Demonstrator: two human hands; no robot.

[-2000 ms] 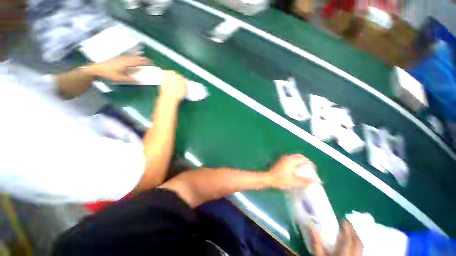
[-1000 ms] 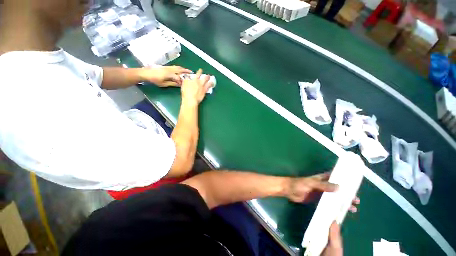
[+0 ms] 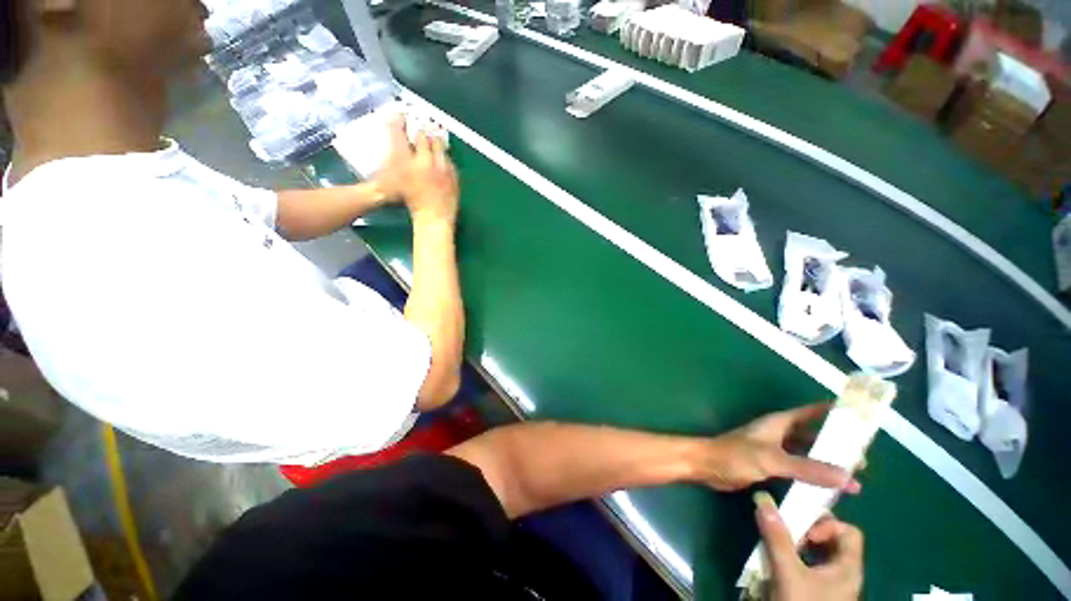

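Observation:
My left hand (image 3: 761,454), its black-sleeved arm coming from the lower left, grips the upper part of a long, narrow white item (image 3: 827,465), a slim carton or card stack; I cannot tell which. The item is tilted, its top end over the pale rail. My right hand (image 3: 819,566), cut off by the bottom edge, holds its lower part. White translucent pouches with dark items lie on the dark green belt beyond the rail: a single pouch (image 3: 734,243), a pair (image 3: 810,290) and another pair (image 3: 957,373).
A person in white (image 3: 211,317) works on my left at the green bench (image 3: 564,317), hands by a white stack (image 3: 366,143) and clear plastic trays (image 3: 288,82). White box pieces (image 3: 599,92) and a row of white boxes (image 3: 681,35) stand farther off. A red stool (image 3: 922,35) and cardboard cartons (image 3: 822,29) are beyond.
The white item has turned to show a narrower face and moved slightly right. My left hand now reaches across it. The neighbour's hands have moved from the bench to the white stack.

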